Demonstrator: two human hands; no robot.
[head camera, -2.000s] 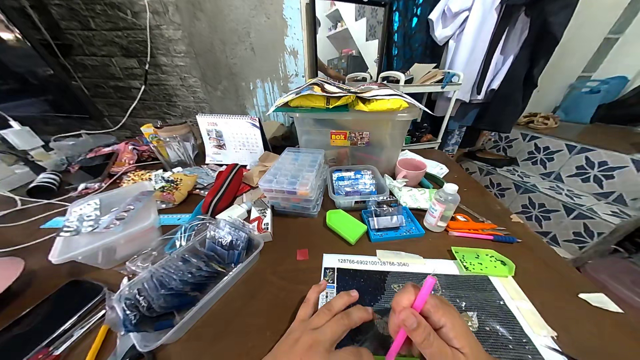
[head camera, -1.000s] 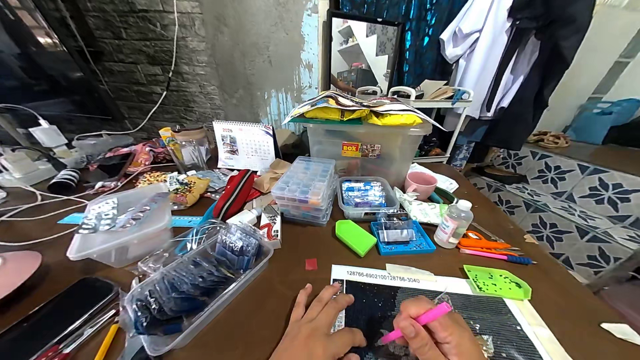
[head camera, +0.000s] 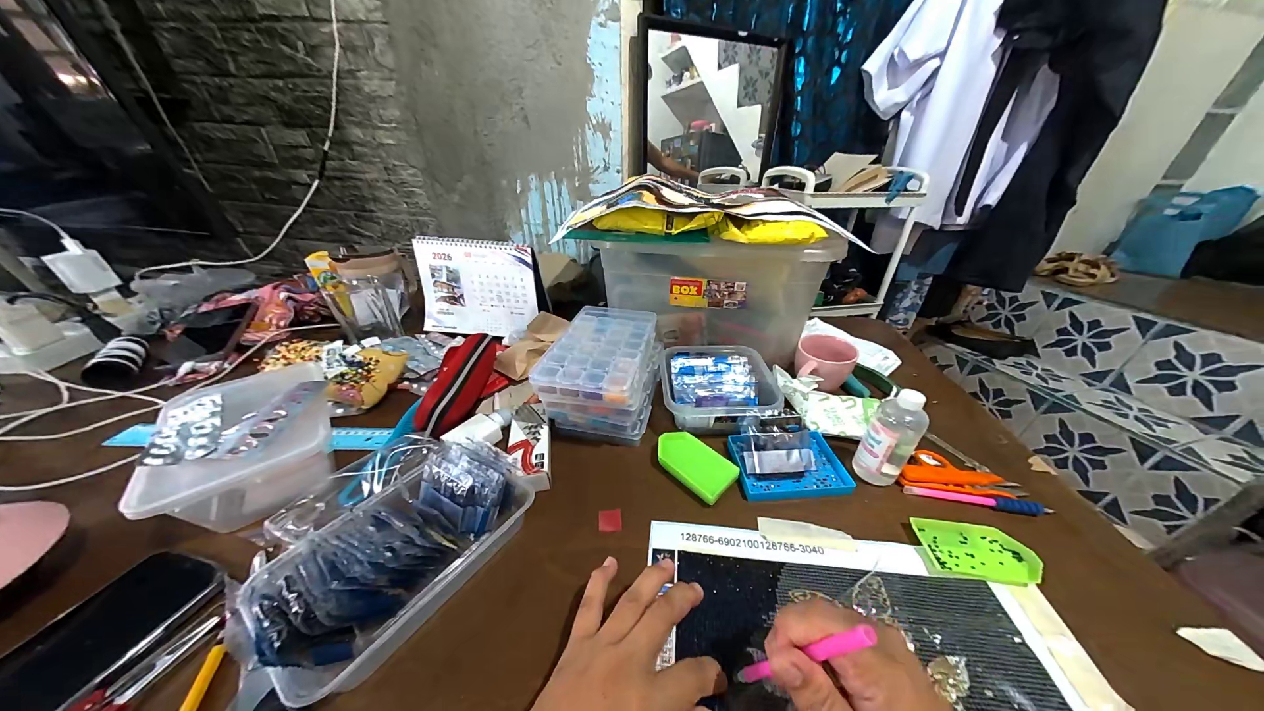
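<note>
My right hand (head camera: 844, 657) grips a pink pen-shaped applicator (head camera: 839, 644), its tip low on the dark area of a diamond-painting canvas (head camera: 726, 588). Flat beside it, fingers spread, my left hand (head camera: 637, 652) rests across the canvas's left edge and the table, holding nothing. On the canvas's upper right corner lies a green tray (head camera: 973, 550) with small dark beads. Pieces of clear film lie on the canvas to the right. Beyond the canvas are a plain green tray (head camera: 697, 466) and a blue tray (head camera: 795, 484) bearing a small bag.
At left stands a long plastic container (head camera: 434, 602) of bead packets, with a phone (head camera: 109, 622) nearby. Stacked compartment boxes (head camera: 597, 370), a clear bottle (head camera: 890, 437), orange scissors (head camera: 948, 474) and a pink mug (head camera: 827, 360) stand behind the canvas. A red square (head camera: 610, 520) lies left of it.
Since two seconds ago, my right hand has tilted the pink applicator from steep to nearly flat, its tip now on the dark part of the canvas. My left hand stays at the canvas's left edge.
</note>
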